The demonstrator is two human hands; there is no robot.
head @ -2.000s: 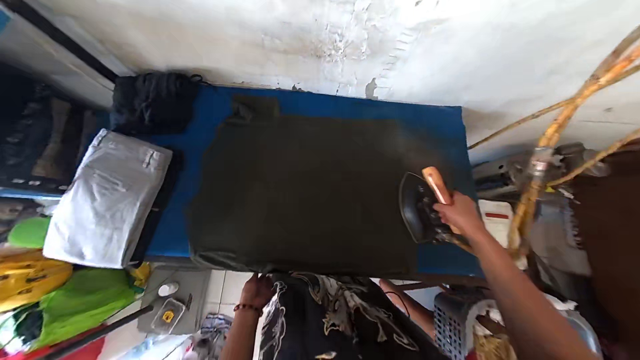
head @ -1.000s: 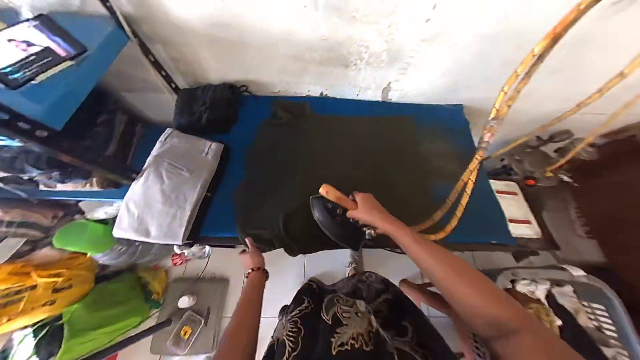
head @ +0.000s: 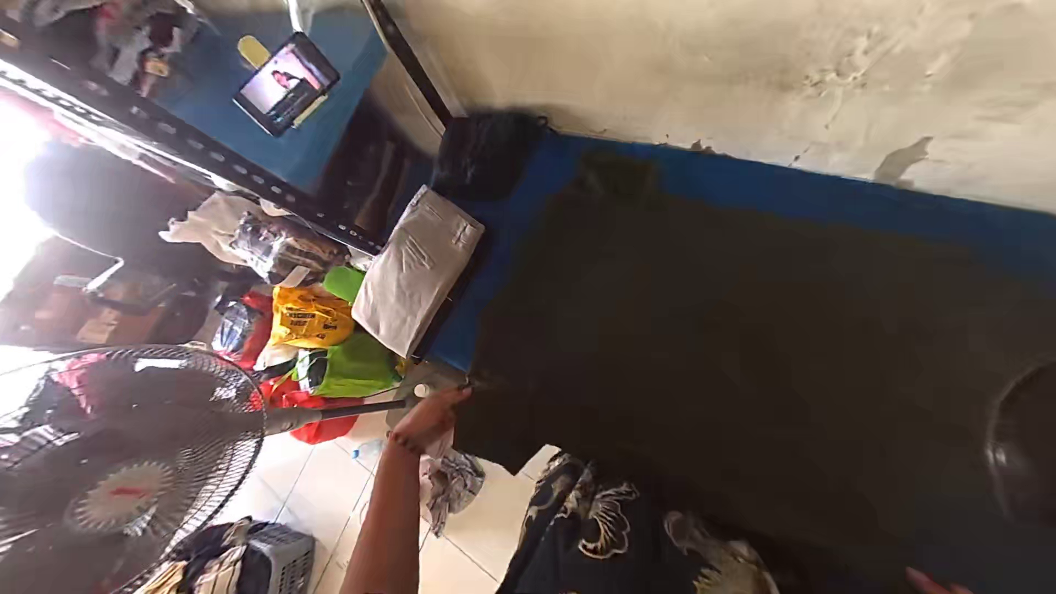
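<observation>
A dark green garment (head: 701,330) lies spread over the blue-covered table (head: 742,183), its lower left part hanging past the front edge. My left hand (head: 429,419), with a bracelet at the wrist, pinches the garment's left edge near the table corner. Only the fingertips of my right hand (head: 934,582) show at the bottom right, by the garment; whether they grip anything is unclear. The clothes iron (head: 1023,450) is at the right edge, partly cut off, with no hand seen on it.
Folded light trousers (head: 419,268) and a black folded cloth (head: 487,153) lie at the table's left end. A metal shelf (head: 247,177) holds a phone (head: 287,84). A standing fan (head: 132,487), a laundry basket (head: 285,557) and colourful bags (head: 312,318) are at the left.
The view has swung left. My right hand, on the iron's handle in both earlier frames, is now apart from it near the bottom edge. My left hand has moved to the garment's left edge.
</observation>
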